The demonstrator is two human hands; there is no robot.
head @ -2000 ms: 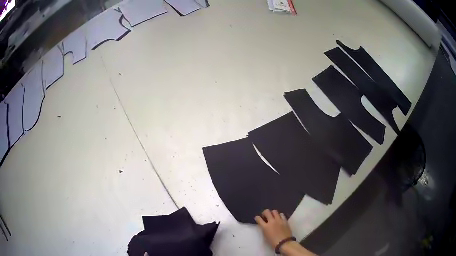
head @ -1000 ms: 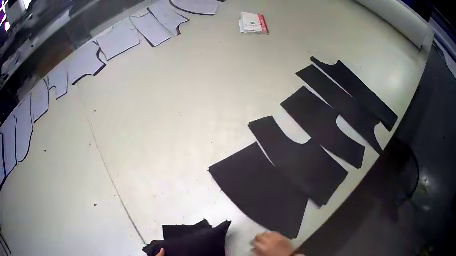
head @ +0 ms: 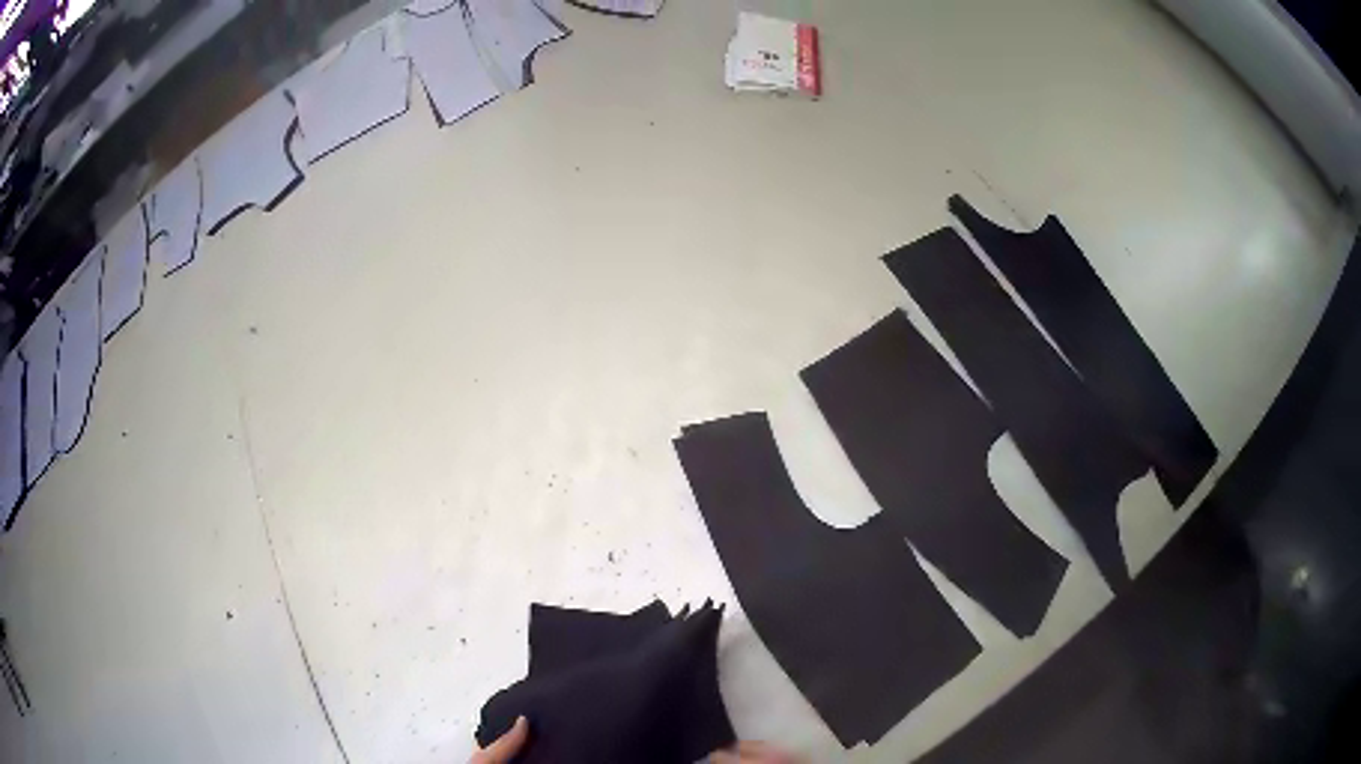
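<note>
A folded bundle of black cut panels is at the bottom centre. My left hand grips its lower left side; only the fingers show. My right hand is at the bundle's lower right, mostly cut off by the picture's bottom edge, so its grip cannot be told. To the right, black cut panels lie in a row along the near table edge: a curved panel nearest the bundle, then a wide panel, a long panel and a narrow panel farthest away.
Pale-topped cut pieces with dark edges line the far left side of the cream table. A white and red packet lies at the far side. A long white roll is at the upper right. A thin dark two-pronged thing lies at the left edge.
The two large panels nearest the bundle have left the row, one after the other. My right hand has moved left from the row to the bundle. The camera view has shifted.
</note>
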